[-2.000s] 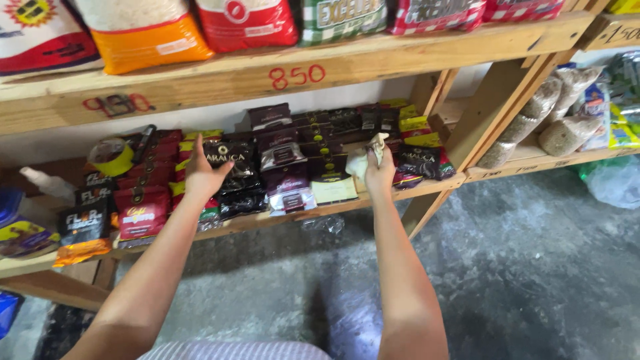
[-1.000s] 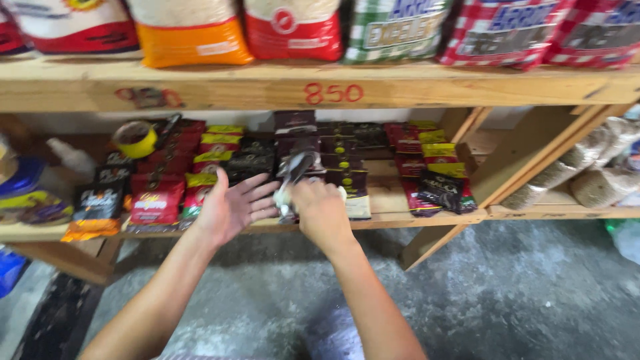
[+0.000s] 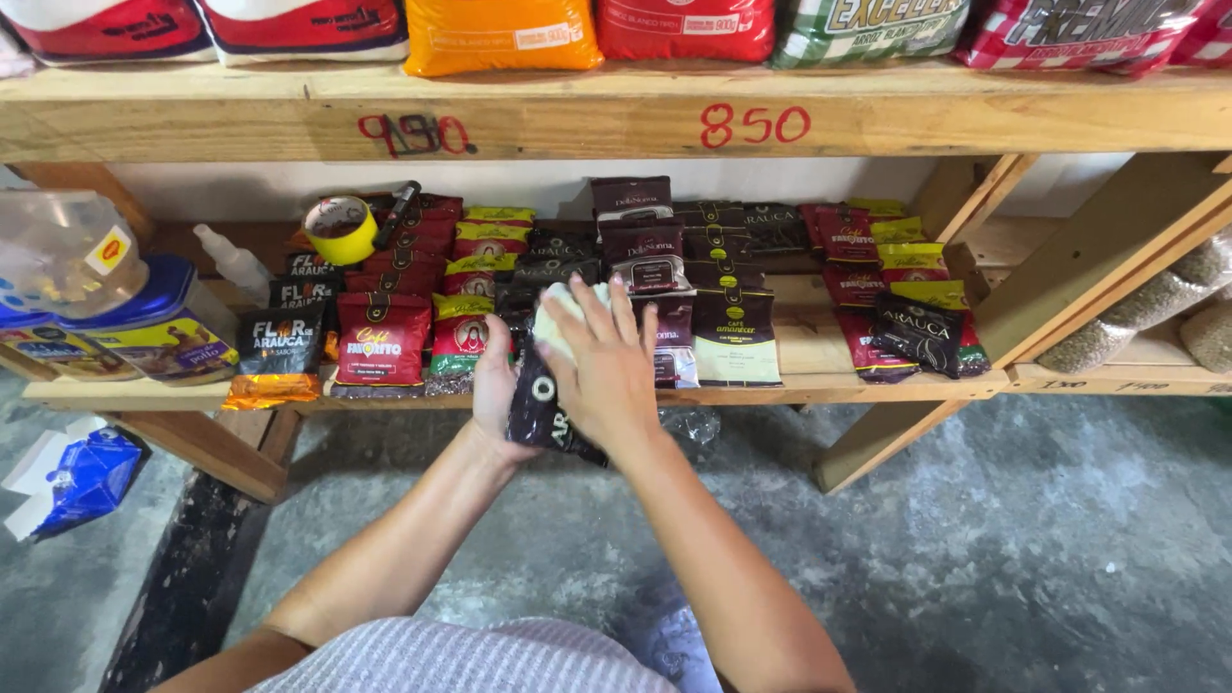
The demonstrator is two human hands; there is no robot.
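Observation:
My left hand (image 3: 496,395) supports a black Arauca coffee packet (image 3: 544,409) from its left side and beneath, in front of the shelf. Spread over the packet's top is my right hand (image 3: 602,371), pressing a pale cloth (image 3: 558,322) against it. Behind my hands stand rows of coffee packets: a red Favorito packet (image 3: 383,342), dark Della Nonna packets (image 3: 643,255) and a dark-and-cream Amanecer packet (image 3: 736,337). Another black Arauca packet (image 3: 916,334) leans on red and yellow packets at the right.
Yellow tape (image 3: 341,231), a black marker (image 3: 397,214) and a small translucent bottle (image 3: 234,262) lie among the packets. Blue-lidded tubs (image 3: 159,322) stand at the left. An upper wooden shelf beam (image 3: 577,115) carries large bags. A slanted wooden post (image 3: 1107,260) is at the right.
The right hand with the cloth has moved from the packets on the right over to the left hand. A black packet is now held between both hands.

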